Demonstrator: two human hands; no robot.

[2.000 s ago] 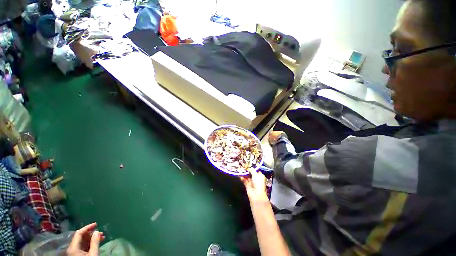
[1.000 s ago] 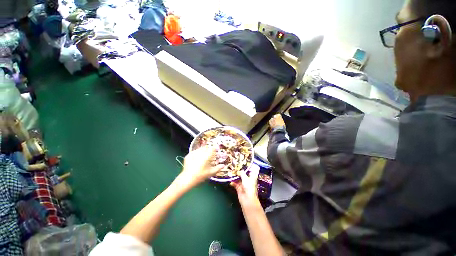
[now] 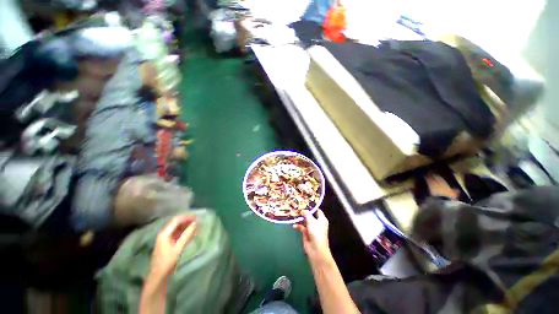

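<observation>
A round steel bowl (image 3: pixel 246 197) with a shiny rim is in the middle of the view, over the green floor. It is filled with brown and whitish food pieces (image 3: pixel 283 186). My right hand (image 3: pixel 314 232) grips the bowl's near rim, with the thumb over the edge. My left hand (image 3: pixel 174 238) is to the left of the bowl, apart from it, with its fingers loosely curled and partly spread. Nothing shows in it. The picture is blurred.
A long table (image 3: pixel 343 178) with dark cloth (image 3: pixel 417 80) on a pale block runs along the right. A person's sleeve (image 3: pixel 453 233) is at the right. Cloth piles (image 3: pixel 113 122) line the left, and a green bundle (image 3: pixel 205 270) lies below my left hand.
My left hand has left the bowl and moved left. The view has swung left, so the table and the person sit farther right. My right hand still holds the bowl.
</observation>
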